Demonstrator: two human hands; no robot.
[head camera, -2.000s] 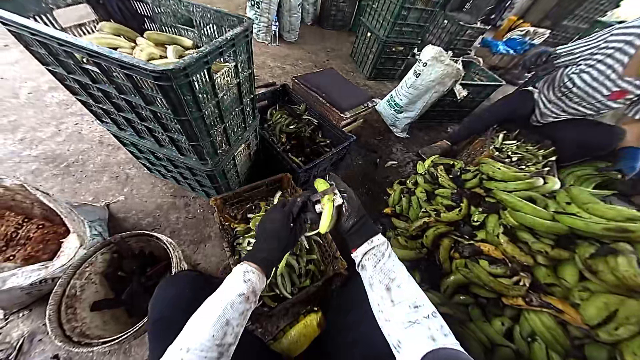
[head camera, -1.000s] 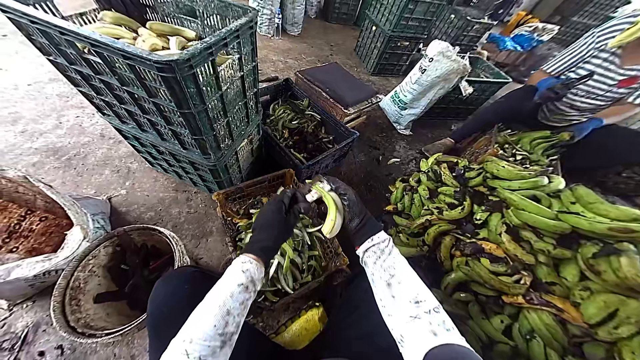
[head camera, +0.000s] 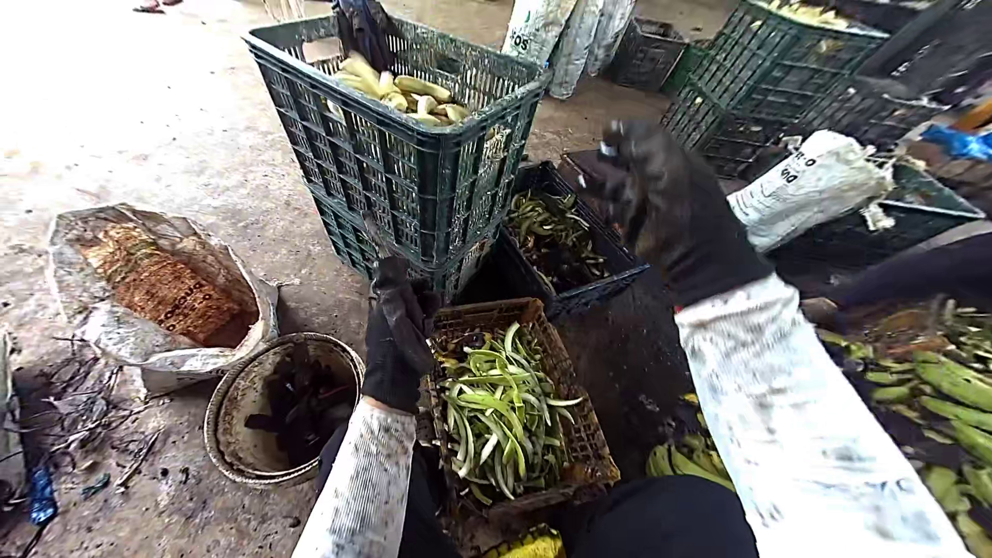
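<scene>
My left hand (head camera: 399, 337), in a dark glove, is closed at the left edge of a brown crate (head camera: 585, 434). From its top sticks a thin, dark, blade-like tool (head camera: 378, 235), in front of the stacked green crates. Green peel strips (head camera: 504, 411) fill the brown crate. Blurred, my right hand (head camera: 647, 194) is raised over the dark crate (head camera: 632, 275) of peels, its fingers bent. A small whitish spot shows at the fingertips; whether it holds anything cannot be told. Peeled plantains or green bananas (head camera: 422, 93) lie in the upper green plastic crate (head camera: 442, 143).
At left stand an open sack of brown matter (head camera: 178, 287) and a round tub (head camera: 283, 411) with dark scraps. Unpeeled fruit (head camera: 957, 387) is heaped at right, near a co-worker's leg (head camera: 914, 267). A white sack (head camera: 814, 186) and more green crates (head camera: 775, 70) stand behind.
My hands have parted; the partly peeled fruit they held together is no longer seen in them. My right hand has risen forward. The view has swung left.
</scene>
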